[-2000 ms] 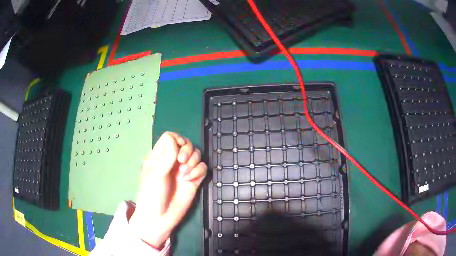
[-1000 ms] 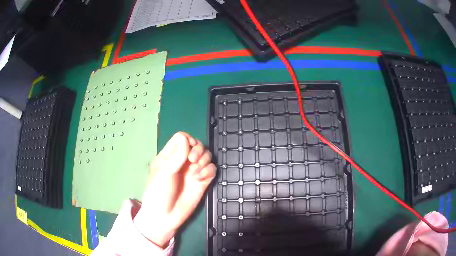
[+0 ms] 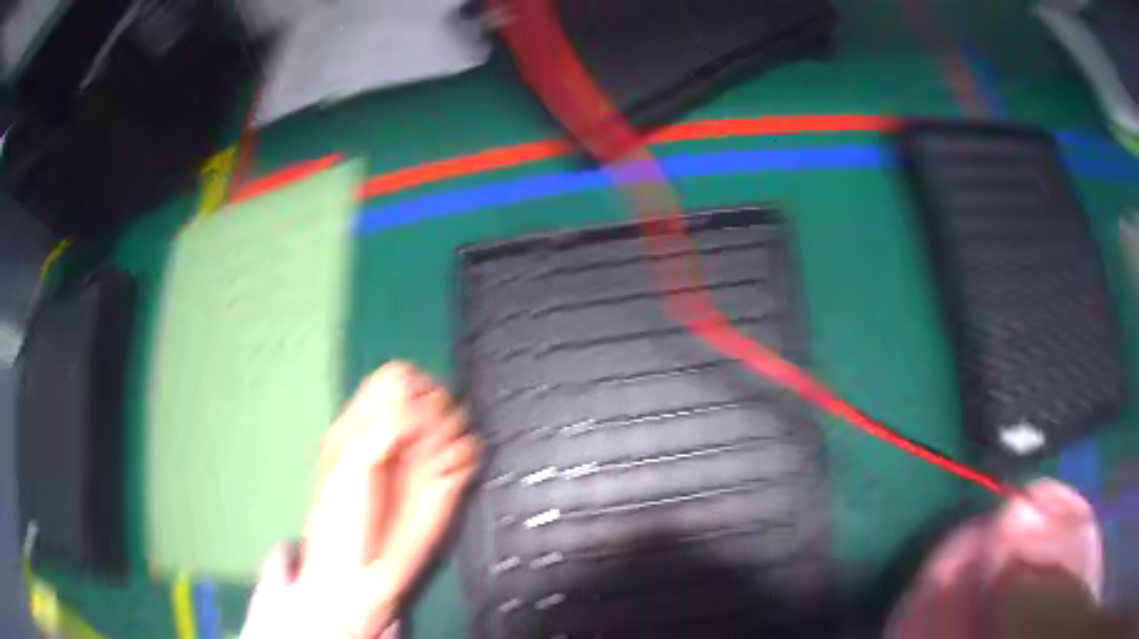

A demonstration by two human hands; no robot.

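My left hand (image 3: 394,481) is blurred. Its fingers are curled closed beside the left edge of the central black pocketed tray (image 3: 625,362); whether anything is between the fingertips cannot be seen. The pale green sheet (image 3: 256,387) lies left of the tray, partly behind my left hand, and its small parts are smeared by blur. At the lower right, a pink sleeve end (image 3: 999,562) is cut off by the frame edge; my right hand is not clearly seen. A red cord (image 3: 774,370) runs over the tray to this sleeve.
Black tray stacks stand at the right (image 3: 1018,281) and far left (image 3: 78,424). Another black tray (image 3: 700,50) lies askew at the back beside a white paper sheet (image 3: 369,56). A dark object (image 3: 125,137) is back left. Red and blue tape crosses the green tabletop.
The whole view has shifted and become strongly blurred; tray, sheet and hand appear further left in the picture. The red cord has swung at its upper part. The pink sleeve appears slightly higher and further left.
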